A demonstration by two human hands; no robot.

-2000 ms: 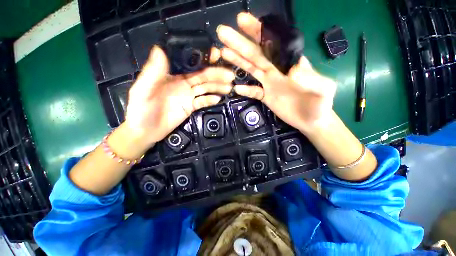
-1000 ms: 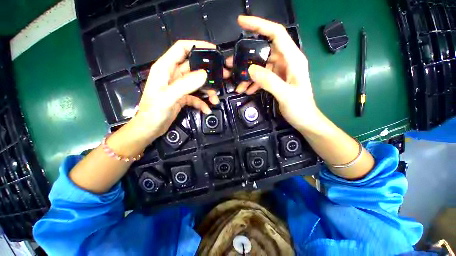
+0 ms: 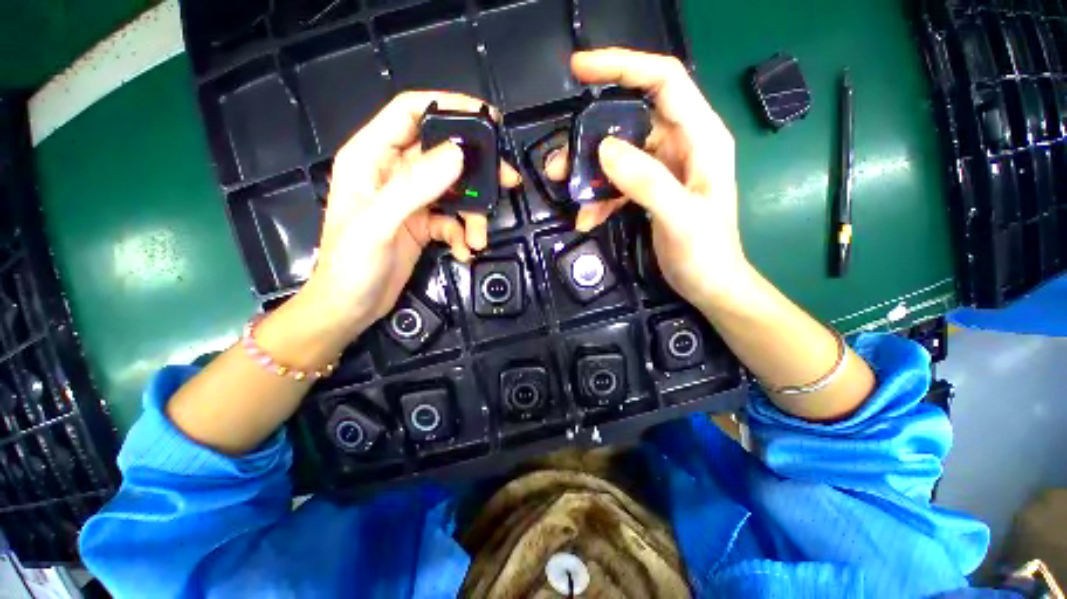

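My left hand holds a strapless watch body screen up, its thumb on the dark display, which shows a small green mark. My right hand holds a second watch body screen up, its thumb on the display, where a faint red mark shows. Both watches are over the black blister tray. In the tray's nearer pockets several watch bodies lie sensor side up. One more, partly hidden, lies between my hands.
A single watch unit and a black pen lie on the green surface right of the tray. Other black gridded trays stand at the far left and far right.
The blurred, spread hands of two seconds ago now grip the watches with screens up. Since one second ago the watches have moved slightly apart and the right one is tilted more.
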